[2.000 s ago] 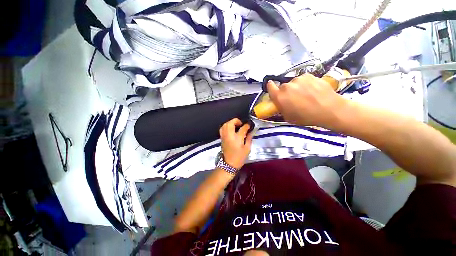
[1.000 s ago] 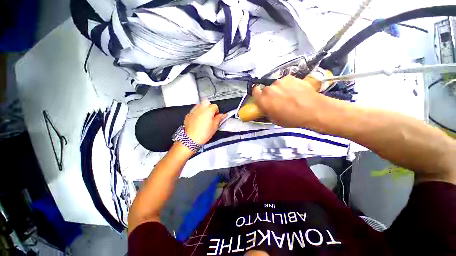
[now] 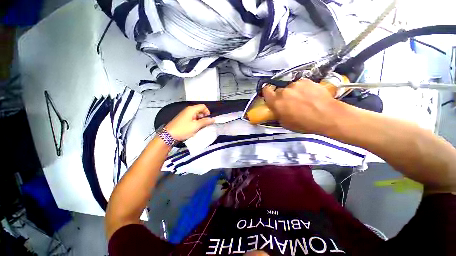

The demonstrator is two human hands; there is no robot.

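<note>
My right hand point(image 3: 300, 102) is closed around the tan handle of the steam iron point(image 3: 261, 114), which stands on the narrow black padded board point(image 3: 172, 111). My left hand point(image 3: 187, 122) is on the left part of the board, its fingertips on a white fabric piece point(image 3: 202, 140) that runs right to the iron. The iron and my right hand hide part of this piece. Layered striped strips point(image 3: 270, 151) hang along the board's near edge.
A tangled striped heap point(image 3: 200, 35) lies behind the board. A curved striped stack point(image 3: 97, 150) and a dark hanger point(image 3: 56, 123) lie on the white table point(image 3: 65, 185) at left. A black hose point(image 3: 395, 39) and a pale line run from the iron to the right.
My left hand has moved left along the board, from near the iron, and a white fabric piece now shows between it and the iron. My right hand still holds the iron.
</note>
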